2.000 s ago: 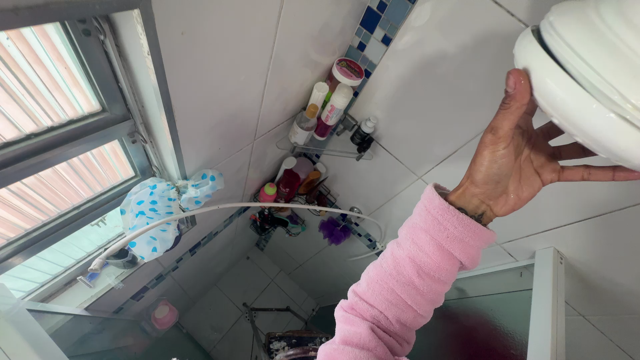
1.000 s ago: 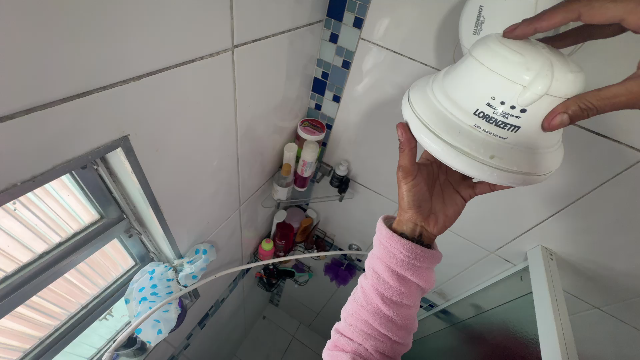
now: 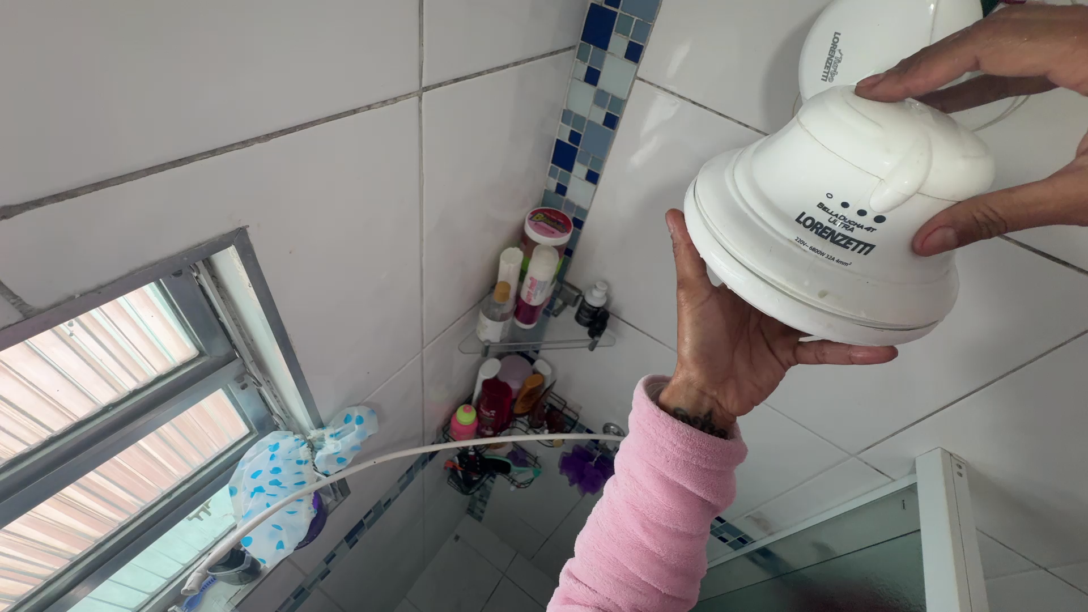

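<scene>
A white plastic electric shower head (image 3: 837, 221), bell-shaped and bearing the maker's name Lorenzetti, is held tilted at the upper right. My left hand (image 3: 735, 340), in a pink fleece sleeve, supports its wide lower face from below, palm up and fingers spread beneath the rim. My right hand (image 3: 1003, 127) comes in from the right edge and grips the narrower top, the thumb beside the printing and a finger over the crown. Behind it, close to the wall, is a second rounded white unit (image 3: 875, 42) with the same maker's name, partly covered by my right hand.
Corner shelves (image 3: 544, 344) hold bottles and a tub (image 3: 548, 225). A thin white hose (image 3: 408, 455) arcs across below. At left are a metal-framed window (image 3: 161, 374) and a blue-spotted plastic shower cap (image 3: 276, 493). A shower enclosure frame (image 3: 952, 527) stands at lower right, and a purple bath puff (image 3: 586, 467) hangs low.
Two seconds ago only my left hand showed, at the shower head's rim. My right hand has since come into view on its top. The view has shifted, showing more of the shower head.
</scene>
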